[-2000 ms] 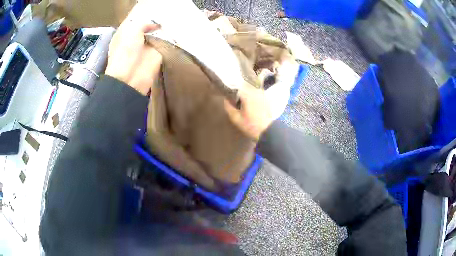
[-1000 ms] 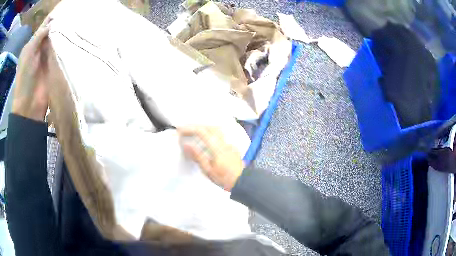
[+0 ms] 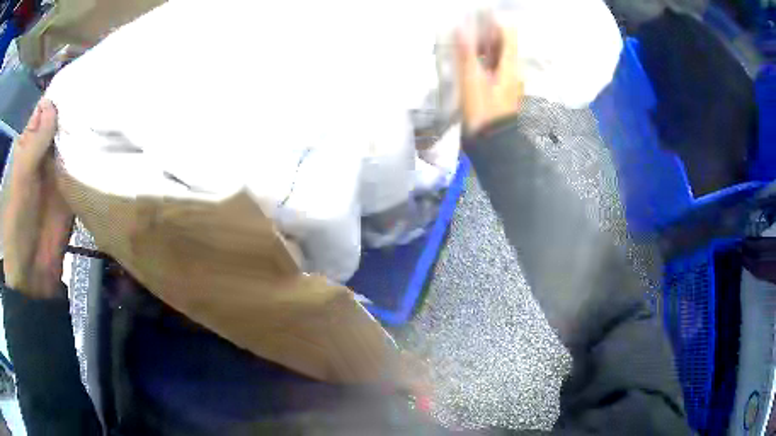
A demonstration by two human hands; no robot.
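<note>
A large white fabric [image 3: 281, 94] with a brown panel [image 3: 230, 264] hangs across the view in front of me. My left hand [image 3: 36, 200] is at the far left and grips the left edge of the fabric, fingers partly behind it. My right hand [image 3: 492, 72] is stretched forward at the upper right, blurred, against the white fabric. Whether its fingers hold the cloth I cannot tell. The brown panel hangs below the white layer, down towards my lap.
A blue crate [image 3: 425, 268] stands on the speckled floor [image 3: 485, 332], partly under the fabric. Another blue crate [image 3: 638, 170] holds dark cloth [image 3: 702, 111] at the right. A blue mesh crate [image 3: 691, 332] stands below it. The machine table edge is mostly hidden at the left.
My right hand has moved forward and to the right, and the white fabric has spread that way over the crate. More of the brown panel shows near my lap. My left hand has shifted slightly down.
</note>
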